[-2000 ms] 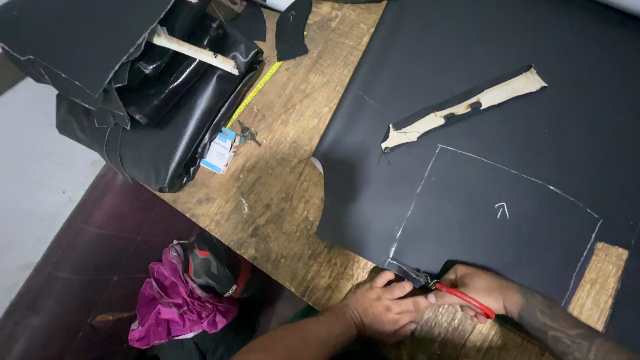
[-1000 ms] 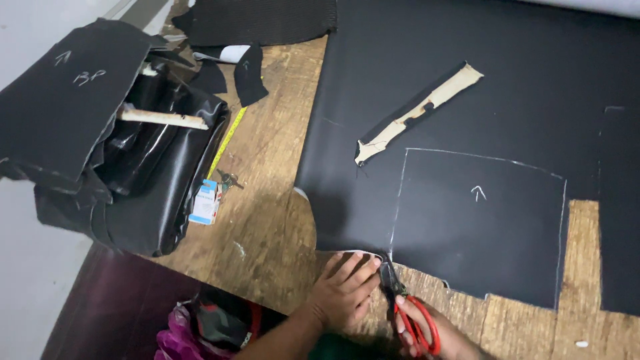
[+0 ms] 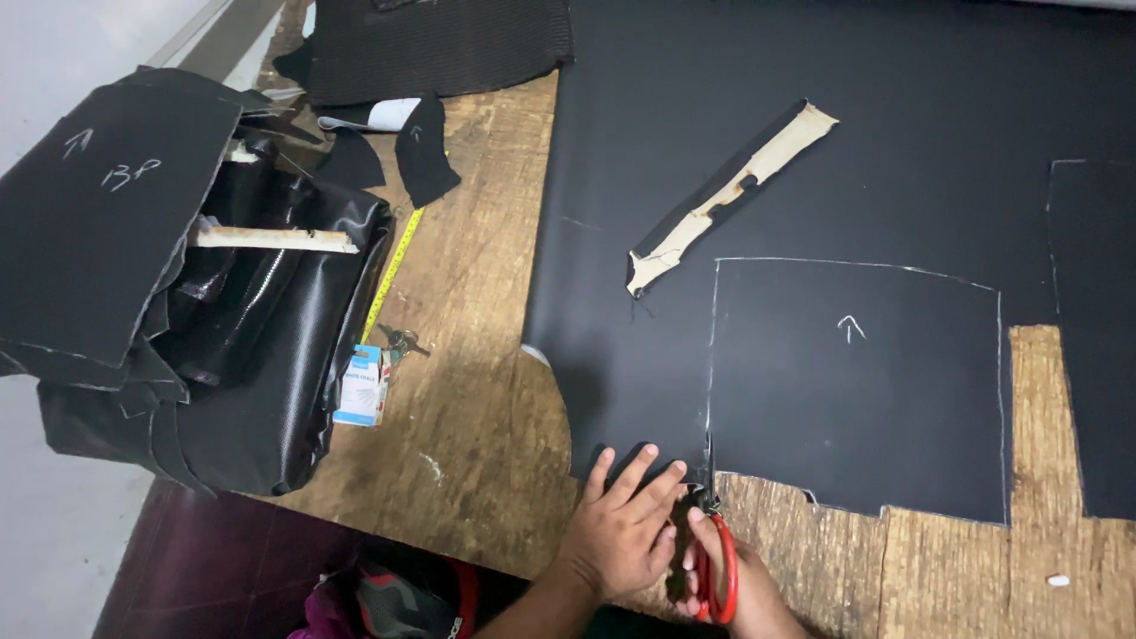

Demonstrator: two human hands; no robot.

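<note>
Black sheet material (image 3: 799, 195), seemingly vinyl or leather, covers much of the wooden table. On it a chalk outline surrounds a panel (image 3: 843, 399) marked with a chalk arrow. My right hand (image 3: 745, 568) holds red-handled scissors (image 3: 729, 577) at the sheet's near edge, their blades along the outline's left line. My left hand (image 3: 621, 524) lies spread, fingertips on the sheet just left of the blades; it grips nothing. Above the outline a narrow cream and black strip (image 3: 737, 200) rests diagonally on the sheet.
Folded black material (image 3: 302, 355) with a chalk-marked panel (image 3: 80, 222) on top is piled at the left. Beside it are a yellow tape measure (image 3: 392, 275), keys (image 3: 404, 342) and a chalk box (image 3: 359, 390). Cut black pieces (image 3: 426, 155) lie farther back; a white chalk piece (image 3: 1058, 580) sits near right.
The scissors have turned from lying sideways to pointing away from me, with the blades now along the left chalk line. My left hand has spread on the sheet. The view has shifted.
</note>
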